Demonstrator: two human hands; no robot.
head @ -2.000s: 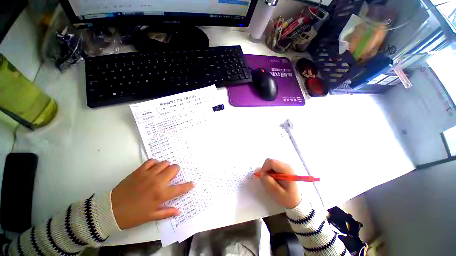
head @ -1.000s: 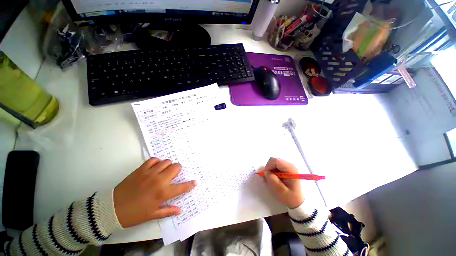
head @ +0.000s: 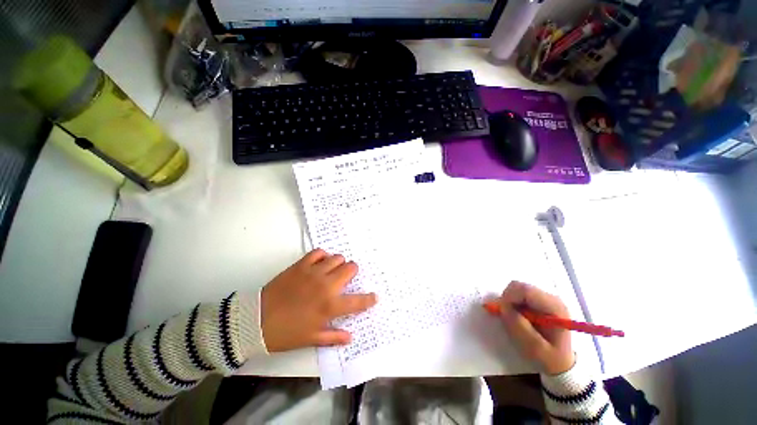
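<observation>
Printed sheets [head: 390,241] with dense rows lie on the white desk below the keyboard. My left hand [head: 311,301] rests flat on the left part of the sheets with fingers spread, holding nothing. My right hand [head: 538,326] holds a red pen [head: 581,326], its tip at the printed rows at the lower right of the sheets. A small dark block [head: 424,178] lies at the sheets' upper right.
Keyboard [head: 357,114], monitor [head: 357,18] and mouse [head: 514,139] on a purple pad [head: 552,149] stand behind. A pale strip [head: 573,278] lies right. Green bottle [head: 124,124] and black flat case [head: 111,280] are left. Pen holder [head: 573,46] is back right.
The view has turned left, so everything appears farther right and more of the green bottle shows. My left hand stays on the sheets. The pen now slants slightly down to the right in my right hand.
</observation>
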